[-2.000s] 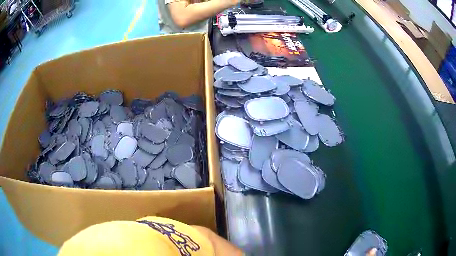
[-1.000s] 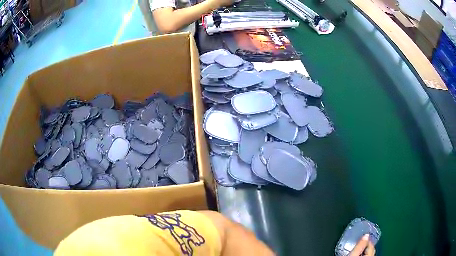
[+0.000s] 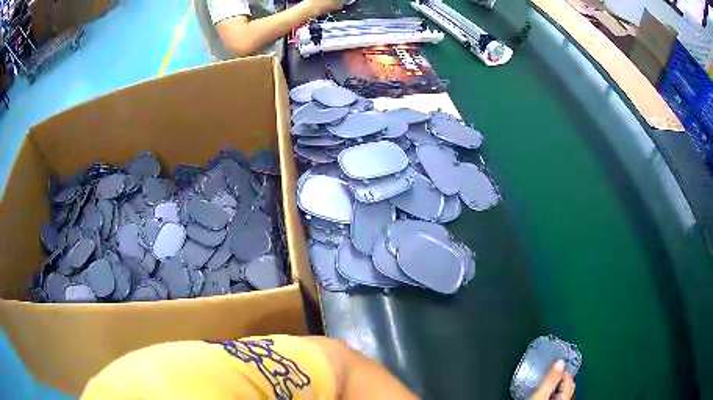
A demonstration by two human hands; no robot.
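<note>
A hand, which I take as my left hand point(image 3: 553, 384), is at the bottom right, cut off by the lower edge. Its fingers are on a grey rounded-oval end cap point(image 3: 538, 364) with small clips around its rim. My left arm in a yellow sleeve enters at the bottom and leaves the picture before the hand. My right hand is not in view. A pile of overlapping grey caps point(image 3: 374, 160) lies on the dark worktop point(image 3: 367, 324), left of the held cap.
A large open cardboard box point(image 3: 156, 324) full of caps stands at the left. Beyond the pile lie a dark printed sheet point(image 3: 395, 69) and two long white appliance bodies point(image 3: 367, 35) point(image 3: 460, 30). Another person's arm point(image 3: 262, 33) is at the top. The green belt point(image 3: 563, 195) curves at right.
The view has shifted, so the box and pile appear further left. The held cap shows more fully, higher and further left, with more of the fingers visible.
</note>
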